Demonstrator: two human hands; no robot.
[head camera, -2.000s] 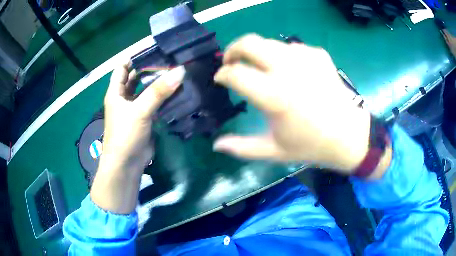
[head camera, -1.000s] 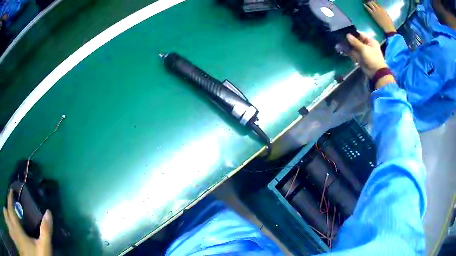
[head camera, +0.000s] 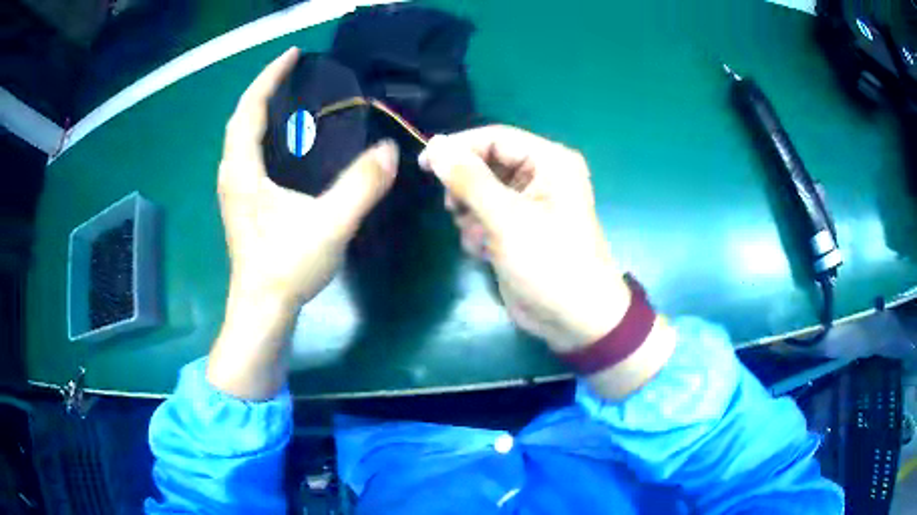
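A black blower fan unit (head camera: 337, 151) with a round white label and blue stripe is at the upper left of centre. My left hand (head camera: 287, 216) holds it, fingers around its left side and thumb at its lower right. Thin red and yellow lead wires (head camera: 398, 115) run from the label over the unit to the right. My right hand (head camera: 533, 216) pinches these wires between thumb and fingertips. A black boxy housing part (head camera: 412, 60) lies behind and right of the round part; whether they are joined is hard to tell.
A black electric screwdriver (head camera: 789, 166) lies at the right of the green bench (head camera: 623, 111), its cord running over the front edge. A pale bin (head camera: 149, 267) of black screws stands at the left. Dark units (head camera: 873, 60) are at the far right. A dark slatted crate (head camera: 867, 427) sits below the edge.
My right hand has let go of the unit at the far right, come back to the middle and taken hold of the lead wires. The view has swung left, with the left-hand unit nearer its centre.
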